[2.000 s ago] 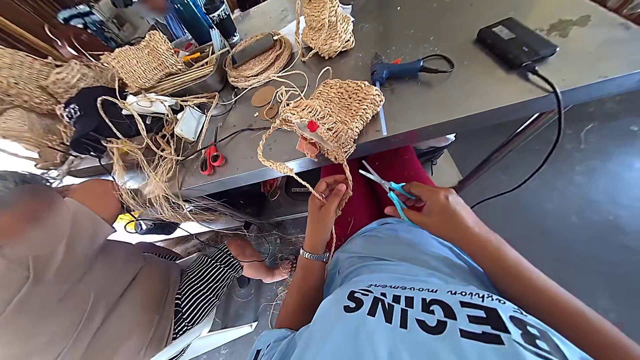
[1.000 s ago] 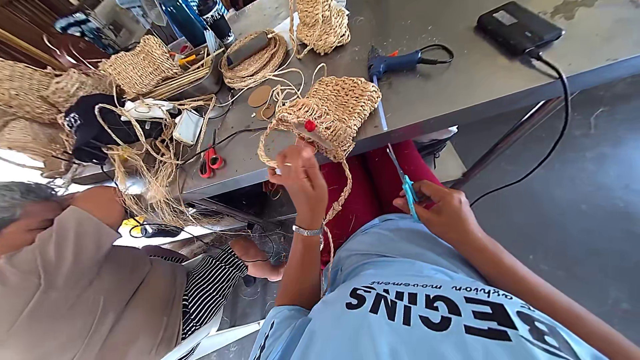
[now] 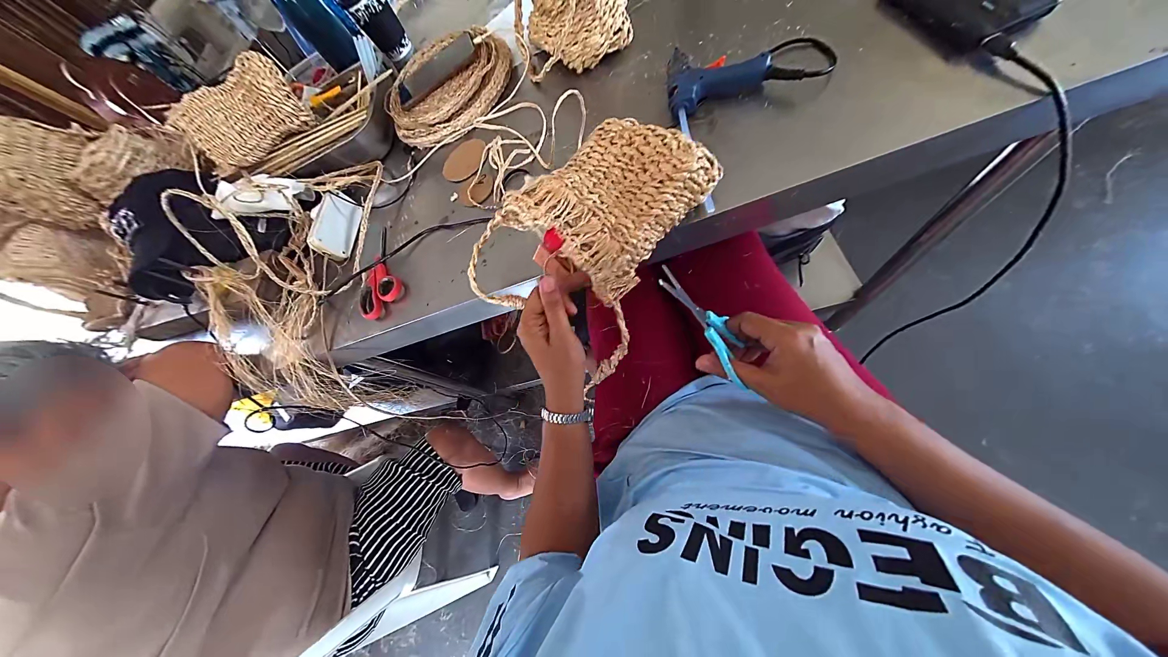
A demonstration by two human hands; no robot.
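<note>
A small woven natural-fibre bag [image 3: 630, 192] lies at the table's front edge, its braided strap [image 3: 616, 351] hanging over the edge. My left hand [image 3: 555, 319], with a metal-band watch at the wrist, pinches the bag's near end beside a red piece [image 3: 553, 240] and a small tan tab. Whether the fingers grip the tab or the fibre is unclear. My right hand [image 3: 776, 360] holds scissors with light-blue handles [image 3: 723, 342] over my lap, blades slightly apart and pointing toward the bag. The blades touch nothing visible.
A blue glue gun [image 3: 721, 82] lies behind the bag. Left of it are coiled braided rope [image 3: 456, 87], cardboard discs [image 3: 465, 160], red-handled scissors [image 3: 380, 290], loose fibres and more woven pieces [image 3: 239, 109]. A black device [image 3: 976, 18] has a cable hanging down. A person sits at the left.
Two seconds ago my left hand was lower, on the strap; it is now at the bag's near end. The scissors have stayed in my right hand.
</note>
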